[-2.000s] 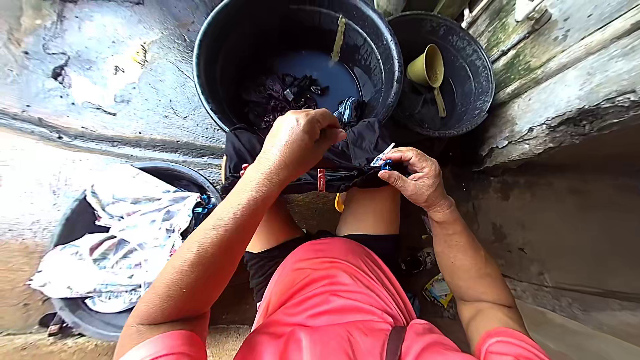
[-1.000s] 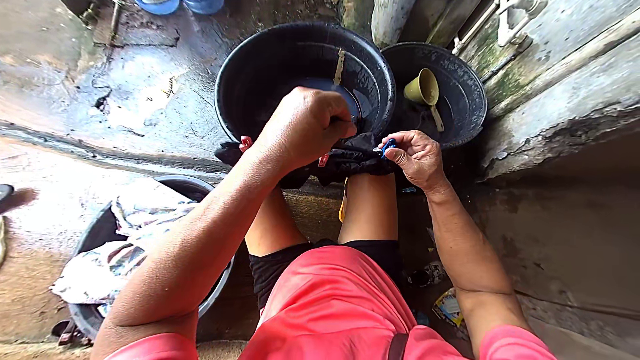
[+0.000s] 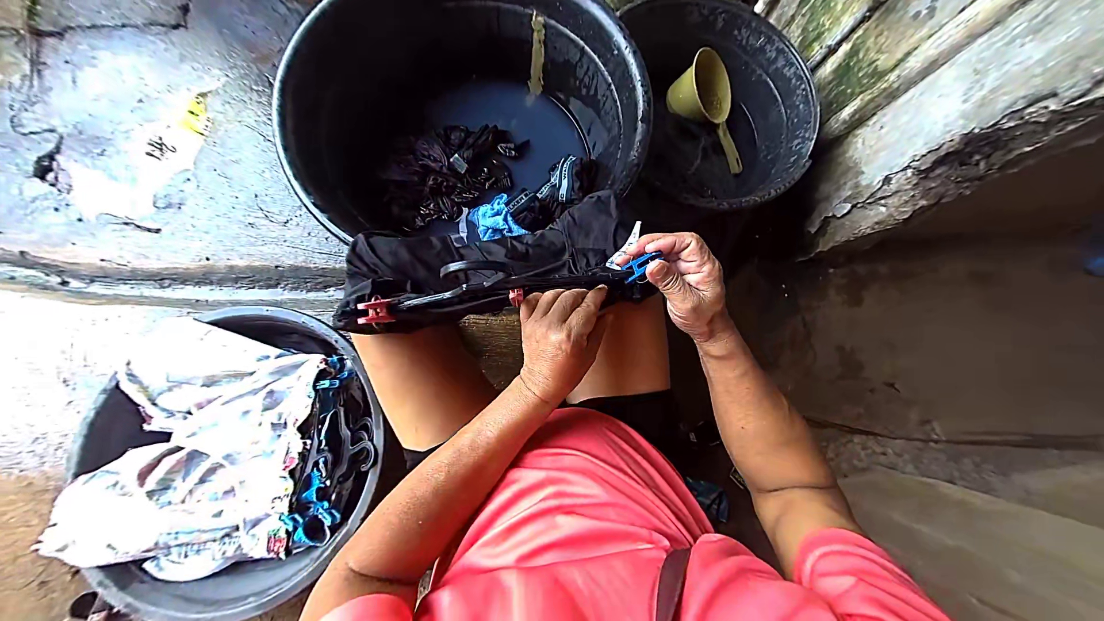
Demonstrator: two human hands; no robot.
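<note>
A black wet garment [image 3: 569, 233] lies across my knees against the rim of the large tub, with a black plastic hanger [image 3: 474, 280] along its near edge. Red clothespins [image 3: 376, 311] are on the hanger, one at its left end and one near the middle. My left hand [image 3: 562, 338] grips the garment's near edge just right of the middle red clothespin. Between the thumb and fingers of my right hand [image 3: 683, 278] is a blue clothespin [image 3: 642, 266] at the garment's right end. A white clothespin [image 3: 627, 245] is beside it, partly behind my fingers.
The large black tub [image 3: 289, 138] holds dark wet clothes [image 3: 457, 168], a light blue cloth [image 3: 496, 218] and water. A yellow dipper [image 3: 700, 90] sits in a smaller black tub [image 3: 806, 121]. At left, a grey basin [image 3: 198, 604] holds white printed cloth [image 3: 216, 448], hangers and blue clothespins. Concrete walls stand alongside.
My left hand has come down from above the garment to its near edge. My right hand stays at the garment's right end with the blue clothespin.
</note>
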